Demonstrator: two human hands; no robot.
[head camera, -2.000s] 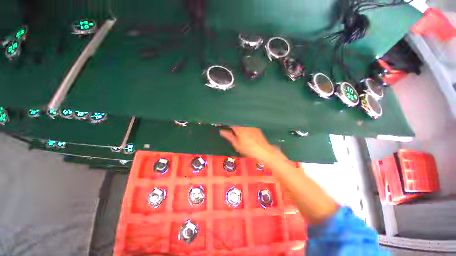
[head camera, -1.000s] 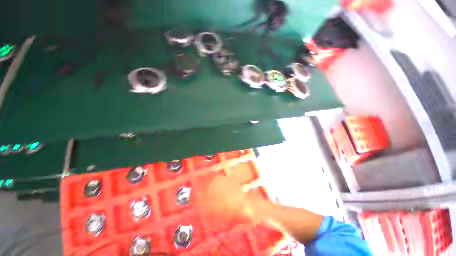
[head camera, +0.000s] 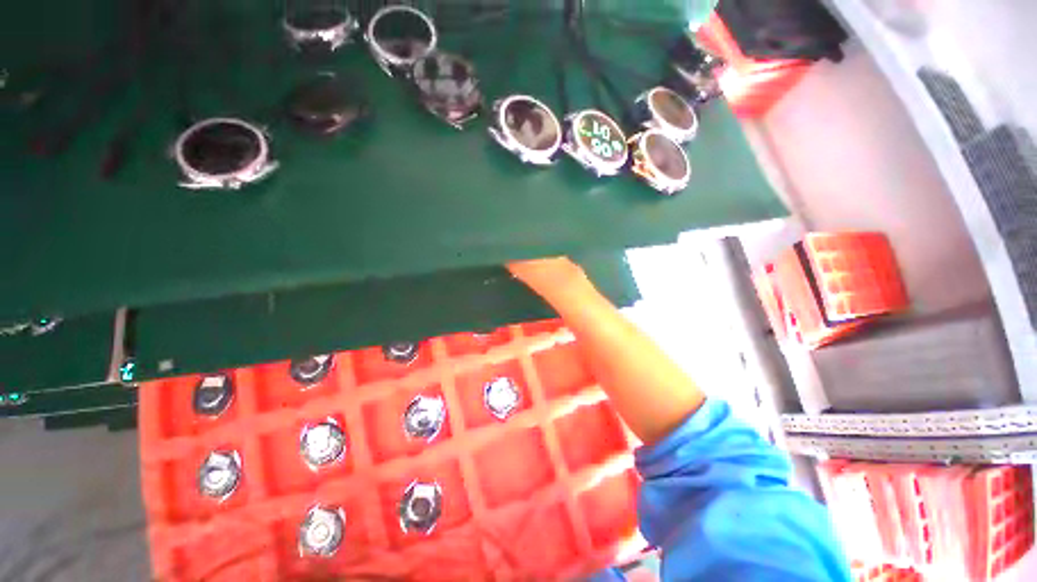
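A red-orange compartment tray (head camera: 523, 483) lies tilted below the green shelf edge. Several round smartwatch units (head camera: 323, 443) sit singly in its pockets; the lowest visible row holds two, one of them at the third column (head camera: 421, 506). My right hand (head camera: 550, 276) reaches from the lower right, over the tray's right side, to the gap under the upper shelf; its fingers are hidden by the shelf edge, so its grip does not show. My left hand cannot be made out. On the upper green shelf (head camera: 375, 233) lie several watches, one with lit green digits (head camera: 597, 142).
Black charging cables (head camera: 574, 51) lie at the back of the upper shelf. A lower green shelf (head camera: 341, 322) runs behind the tray. Stacked red trays (head camera: 859, 275) stand to the right, with more (head camera: 967, 512) at the lower right beyond a pale metal bar (head camera: 910, 424).
The view has turned right. A watch now sits in the third pocket of the lowest visible row. My right hand went over the tray and is now back at the gap under the shelf.
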